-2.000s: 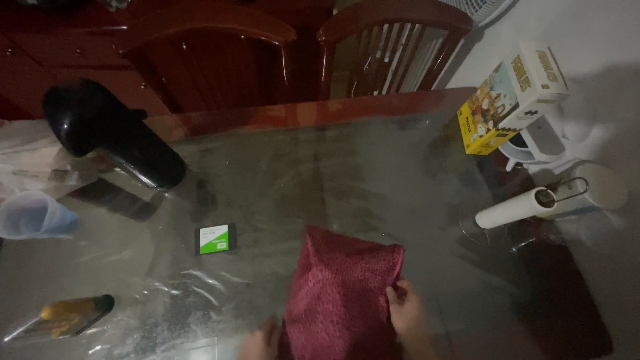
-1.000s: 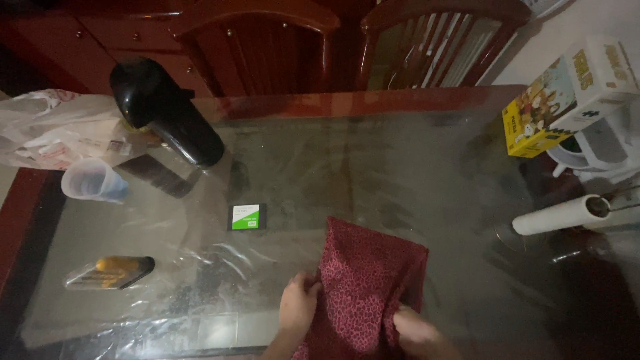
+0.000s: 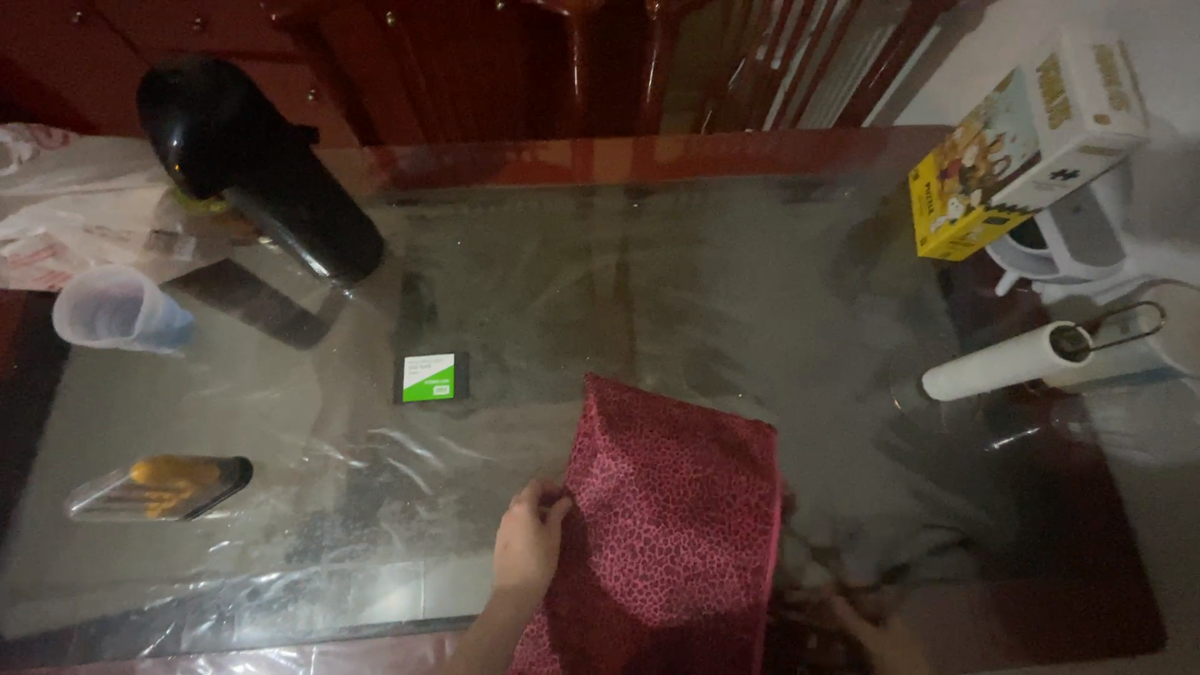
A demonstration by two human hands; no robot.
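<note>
A pink and dark leopard-patterned cloth item (image 3: 670,525), possibly a bag, is in front of me at the table's near side. My left hand (image 3: 534,530) pinches its left edge between thumb and fingers. To the right of the cloth is my right hand (image 3: 858,623), blurred and dim, with its fingers apart from the edge. A small dark solid-state drive (image 3: 429,378) with a white and green label lies flat on the table, up and left of the cloth.
A black pump thermos (image 3: 272,173), a plastic cup (image 3: 122,309) and a plastic bag (image 3: 75,211) stand at left, with a clear container (image 3: 164,487) nearer. At right are a puzzle box (image 3: 1027,150), a paper towel roll (image 3: 1003,361) and a white object (image 3: 1069,239). Plastic covers the table (image 3: 525,309).
My right hand has come off the cloth and moved right of it. The left hand stays at the cloth's left edge. The cloth hangs flatter and wider than before.
</note>
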